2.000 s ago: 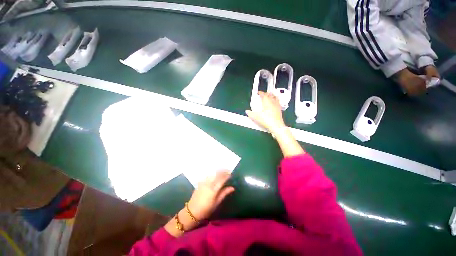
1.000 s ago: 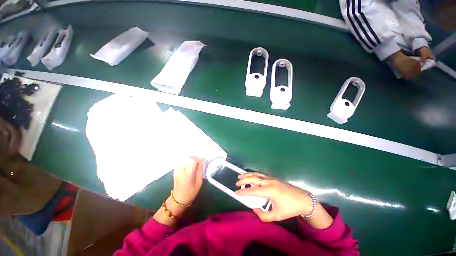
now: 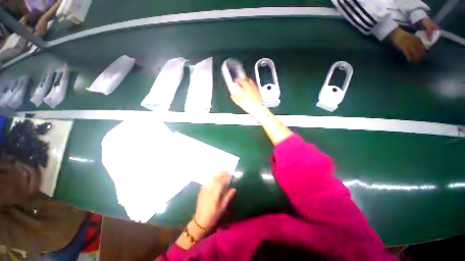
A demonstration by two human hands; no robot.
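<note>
My right hand is stretched over the belt, its fingers on the lower part of a white looped fan unit. The hand hides its base. Two more fan units stand out to the right, one close by and one farther off. My left hand is at the near corner of the glaring white stack of bags. Its fingertips touch the bag edge and its thumb is spread away. A bagged unit lies left of my right hand.
More bagged units lie leftward along the green belt. A white guide rail separates belt and bench. A black heap lies on a white sheet at left. Another person's hands hold something white at upper right.
The unit held over the bench a second ago is gone from there. Another bagged unit now lies on the belt. My right hand has moved out to a belt unit; my left is at the bags.
</note>
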